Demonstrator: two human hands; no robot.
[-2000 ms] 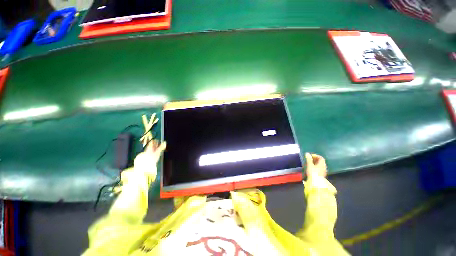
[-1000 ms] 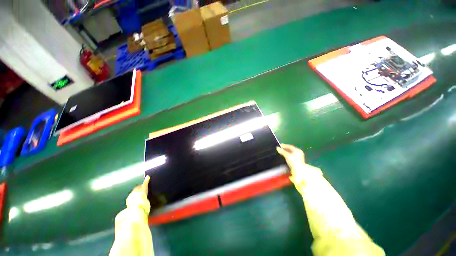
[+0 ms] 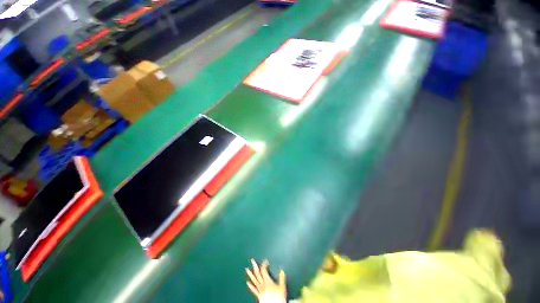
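Note:
The all-in-one unit [image 3: 177,171] lies screen up on its orange-red foam pad [image 3: 204,201], slantwise on the green conveyor line. Its screen is dark, with a small white label near the upper right corner and a silver lower edge. My left hand [image 3: 267,285] is at the bottom edge, cut off at the wrist. Its fingers are spread and empty, and it is clear of the unit. A yellow sleeve fills the lower right; no fingers of my right hand can be made out there.
Another dark-screened unit [image 3: 53,213] lies on a pad at left. Farther along are a white rear chassis [image 3: 296,68] with electronics and another white unit [image 3: 416,18]. Cardboard boxes [image 3: 136,89] stand beyond the line. A blue bin [image 3: 456,59] and yellow floor line [image 3: 453,177] are at right.
My hands have let go of the unit, which now lies apart from them on the line. The view has turned and tilted to the right, showing more line and floor.

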